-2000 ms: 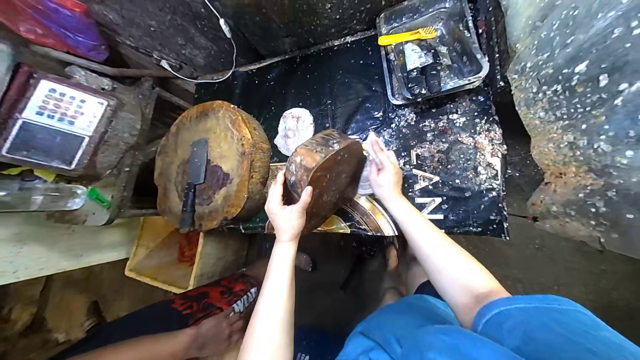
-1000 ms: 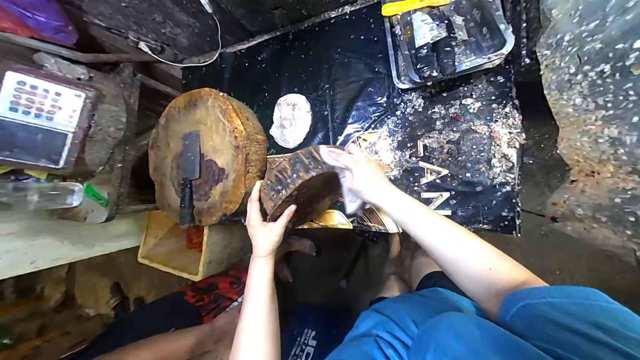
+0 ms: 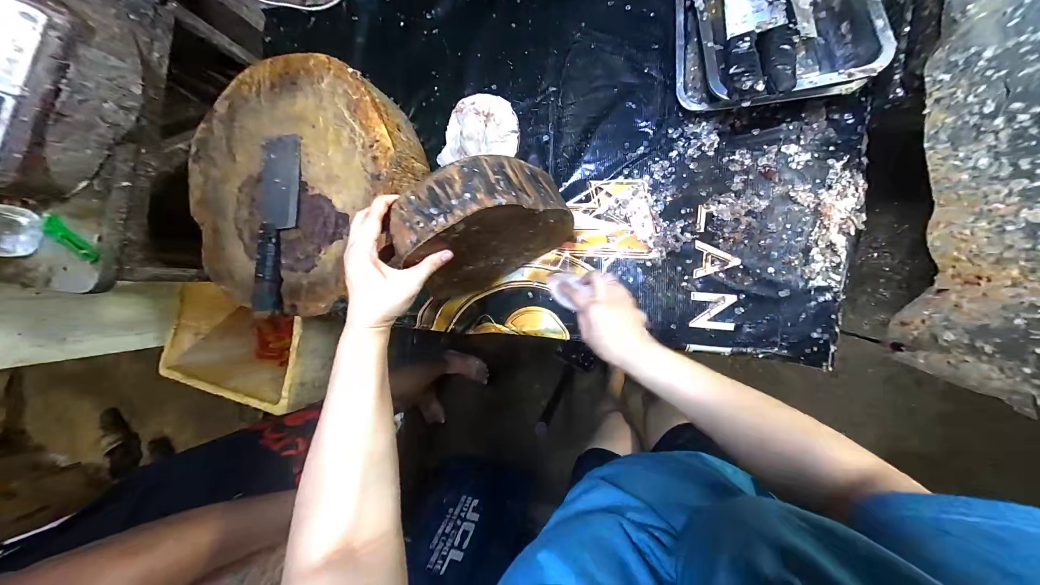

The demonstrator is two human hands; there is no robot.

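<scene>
My left hand grips the left edge of a thick round wooden chopping block, which is tilted up over the near edge of a black printed tarpaulin sheet. Blurred by motion, my right hand is closed around a whitish cloth or wad, to the right of the block and apart from it. Behind the block lies a round whitish piece, its material unclear. A larger round chopping block stands at the left with a cleaver on top.
Fish scales litter the sheet's right side. A clear tray at the top right holds dark-handled knives. A yellowish plastic bin sits below the large block. Another person's leg is at the lower left.
My right hand has come off the block's right side and moved toward the sheet's near edge with the whitish wad. My left hand still holds the block.
</scene>
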